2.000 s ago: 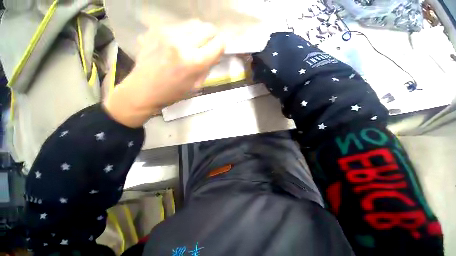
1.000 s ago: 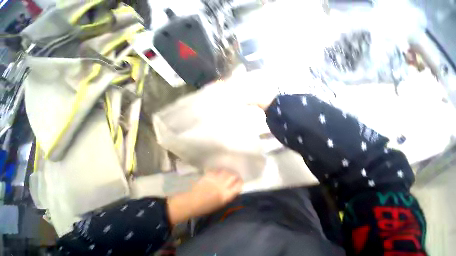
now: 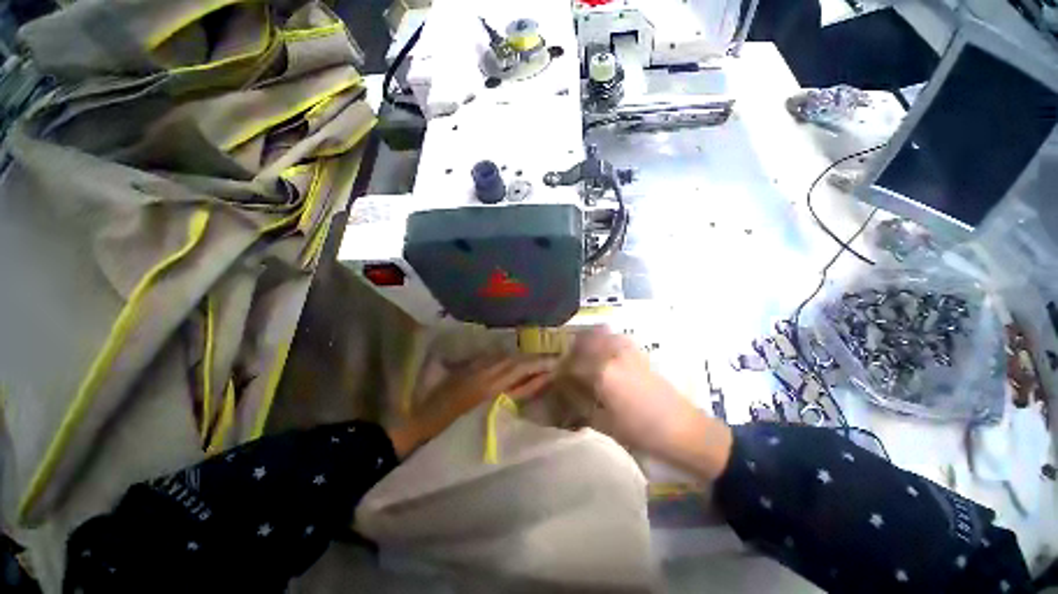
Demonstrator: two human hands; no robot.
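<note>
The beige bag body (image 3: 522, 499) with a short yellow strip (image 3: 492, 429) lies under and in front of my hands, below the machine head (image 3: 497, 267). My left hand (image 3: 464, 389) lies on the cloth with its fingers stretched towards the brassy clamp (image 3: 540, 339). My right hand (image 3: 621, 389) is bent over the cloth just right of the clamp, its fingers curled and blurred. Whether it pinches the cloth or a small fitting cannot be told.
The bag pile (image 3: 151, 267) with yellow edges fills the left. Loose dark metal fittings (image 3: 789, 377) and a clear hardware bag (image 3: 911, 342) lie at right, with a thin black cable (image 3: 826, 279). A control screen (image 3: 975, 133) stands at upper right.
The view has lifted to show the whole machine head. The bag body and both hands have moved up to the clamp; my left hand has left the table's front edge.
</note>
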